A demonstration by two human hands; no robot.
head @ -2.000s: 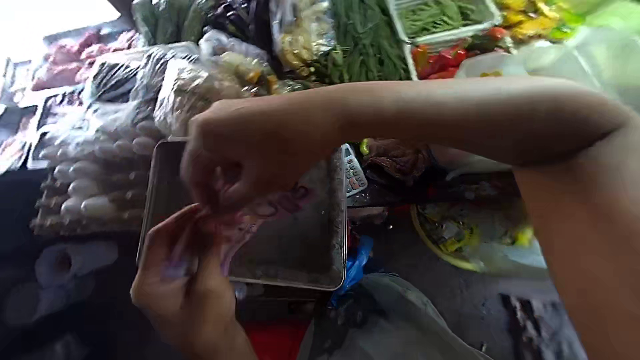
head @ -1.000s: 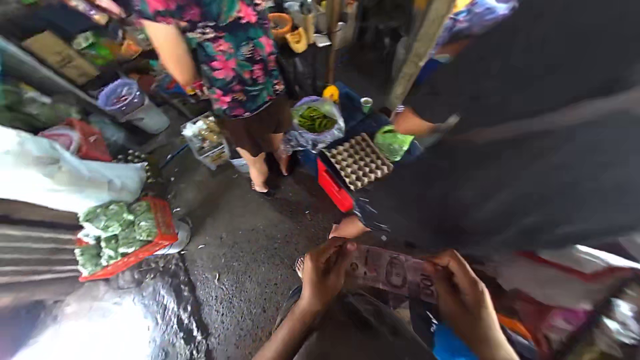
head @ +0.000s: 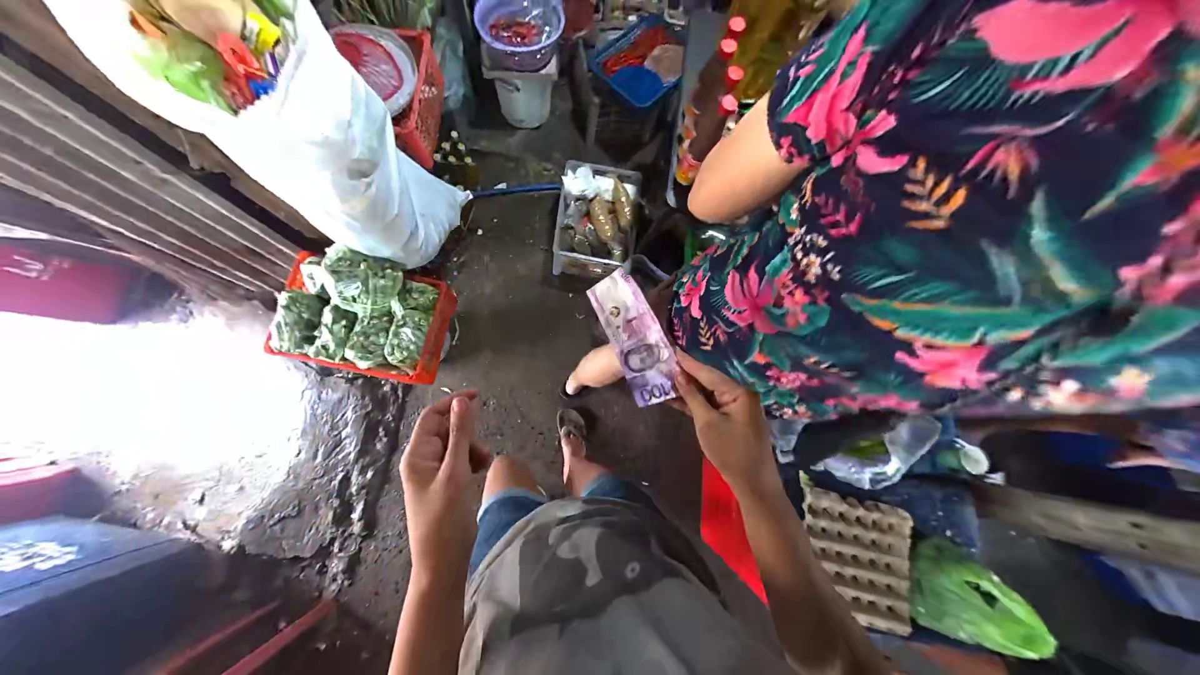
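My right hand (head: 717,408) pinches a purple banknote (head: 630,337) by its lower right edge, between thumb and fingers. The note hangs out flat over the floor, up and to the left of that hand. On the left, my left hand (head: 445,445) is raised with its fingers curled and the thumb against them. A tiny pale sliver shows by its fingertips; whether the hand holds it I cannot tell.
A person in a floral shirt (head: 937,234) stands close at the right. A red crate (head: 434,352) with bagged greens, a white sack (head: 347,178) and a clear bin (head: 605,267) stand ahead. At lower right lie an egg tray (head: 858,562) and a green plastic bag (head: 975,600).
The view has swung widely from the metal tray to the walkway. A second ago both hands held the banknote stretched between them; now the left has let go and is apart from it.
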